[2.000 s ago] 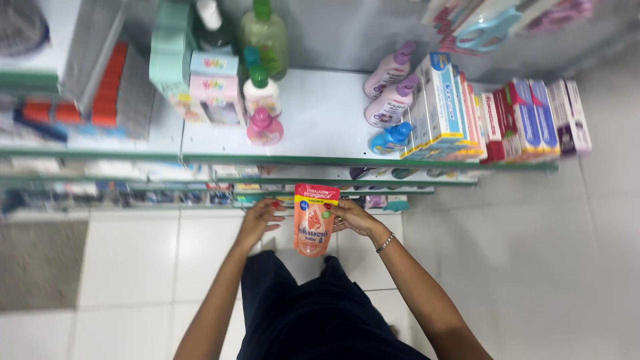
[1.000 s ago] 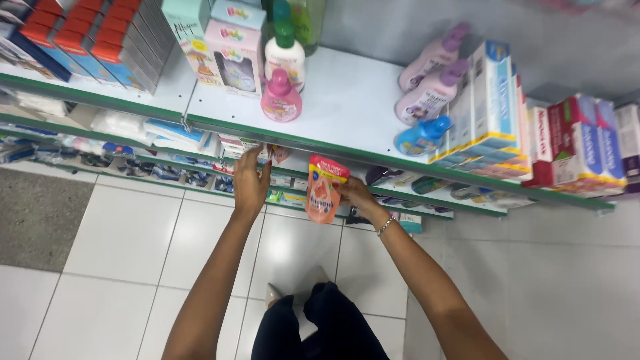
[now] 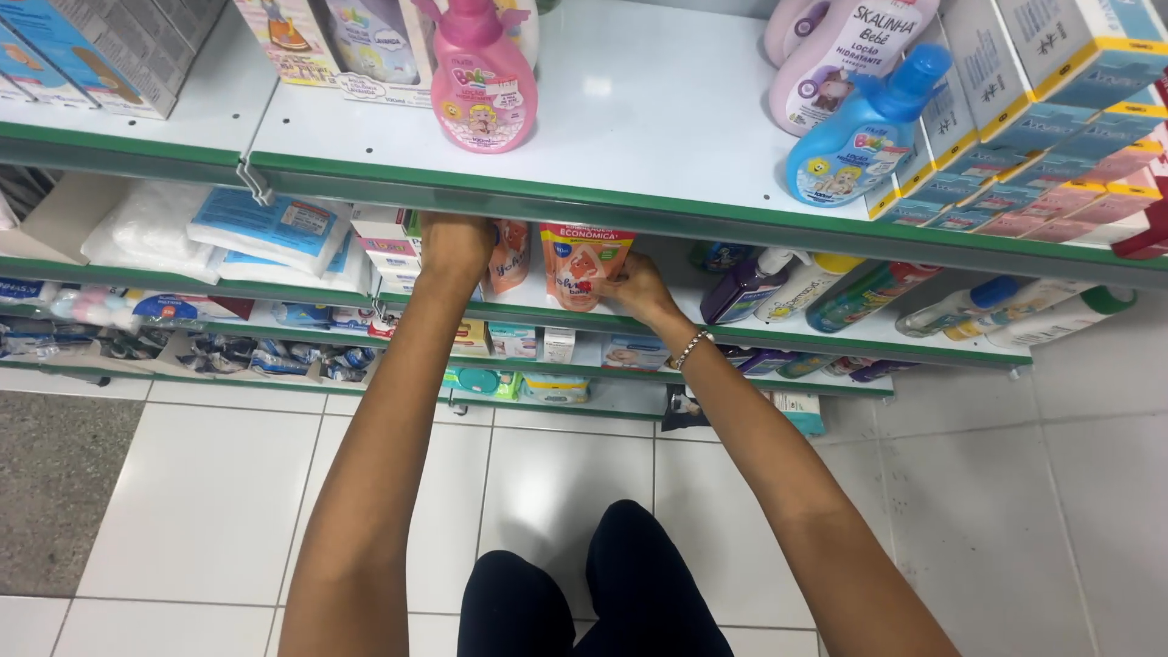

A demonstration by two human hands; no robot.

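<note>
An orange refill pouch with a red and yellow top (image 3: 584, 260) stands upright on the second shelf. My right hand (image 3: 639, 290), with a beaded bracelet at the wrist, grips its right side. A similar orange pouch (image 3: 509, 257) stands to its left, beside my left hand (image 3: 454, 248). My left hand reaches in under the upper shelf, near some small stacked boxes (image 3: 388, 239); its fingers are hidden, so I cannot tell whether they hold anything.
The green-edged upper shelf (image 3: 584, 205) hangs just above both hands. It bears a pink lotion bottle (image 3: 484, 91), a blue lotion bottle (image 3: 853, 151) and stacked cartons (image 3: 1031, 100). Dark purple pump bottles (image 3: 744, 287) and others lean right of the pouch. Packs of cotton (image 3: 265, 228) lie left.
The orange pouch has gone from in front of the shelves onto the second shelf, with my right hand still on it. My left hand has reached in under the upper shelf. The view has moved closer.
</note>
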